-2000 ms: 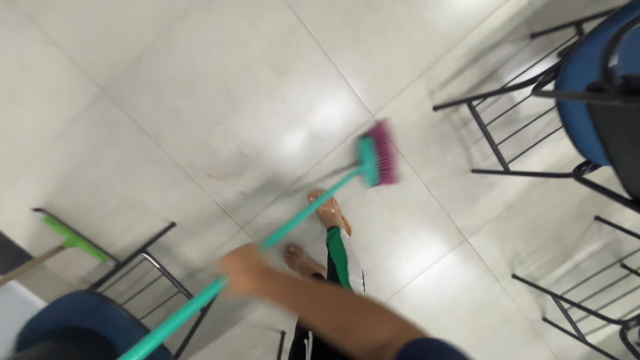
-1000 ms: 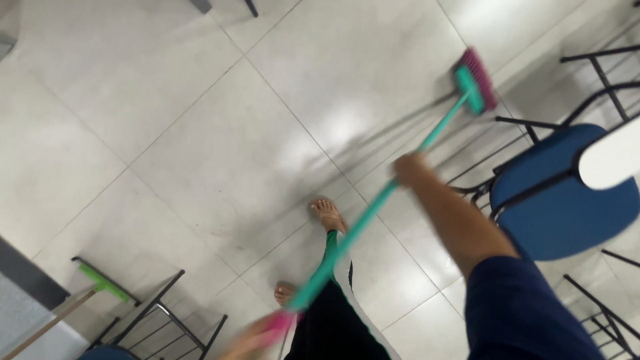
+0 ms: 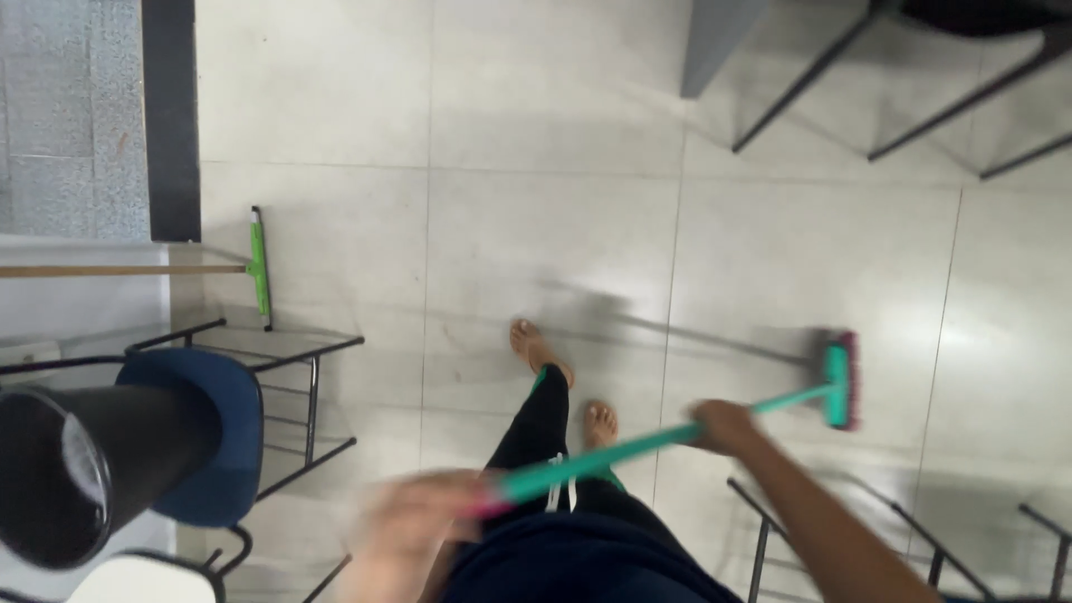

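A broom with a teal handle [image 3: 611, 455] runs slantwise in front of my body. Its teal head with magenta bristles [image 3: 840, 381] is at the right, low over or on the tiled floor; which of the two I cannot tell. My right hand [image 3: 727, 425] is closed around the handle's middle. At the pink upper end is my left hand [image 3: 419, 523], blurred, its fingers wrapped about that end. My bare feet [image 3: 536, 347] are on the floor left of the broom head.
At the left, a green squeegee [image 3: 259, 268] with a wooden pole stands by the wall, near a blue chair [image 3: 218, 435] bearing a black bin-like container [image 3: 59, 477]. Chair legs [image 3: 800, 79] are at the upper right, more metal legs [image 3: 758, 553] at the lower right. A dark threshold strip [image 3: 172, 126] lies upper left.
The view has turned a lot. The broom head, near a blue chair a second ago, is now over tiles further from it. My right hand has stayed on the handle since then.
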